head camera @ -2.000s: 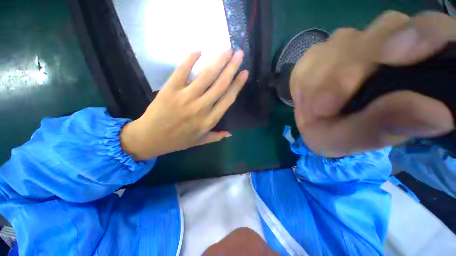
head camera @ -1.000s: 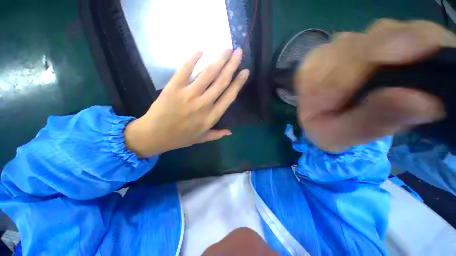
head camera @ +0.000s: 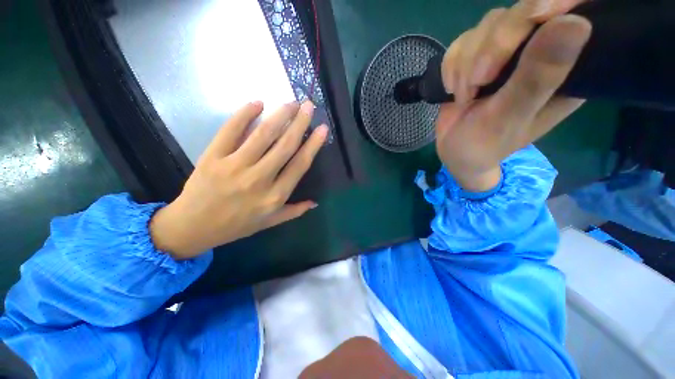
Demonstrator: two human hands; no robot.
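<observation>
My right hand [head camera: 492,104] grips the thick black electric screwdriver [head camera: 622,52]. Its dark nose points left over the round grey screw tray [head camera: 388,74], and the tip is at the dimpled surface. Screws are too small to tell. My left hand [head camera: 237,178] lies flat with fingers spread on the near end of the open device, its fingertips at the shiny silver plate [head camera: 170,81] and the perforated side strip [head camera: 292,48]. A thin red wire [head camera: 318,37] runs beside the strip. The black fixture tray [head camera: 96,96] surrounds the device; its far end is out of the picture.
The glossy dark green mat [head camera: 37,148] lies under everything, with a glare patch at the left. A white surface [head camera: 618,296] is at the lower right, beside a blue sleeve or cloth [head camera: 625,200]. My blue smock fills the bottom.
The tray, device and left hand appear further left in view. The screw tray shows more fully, and the right hand and screwdriver are sharper, with the nose now clearly over the dish.
</observation>
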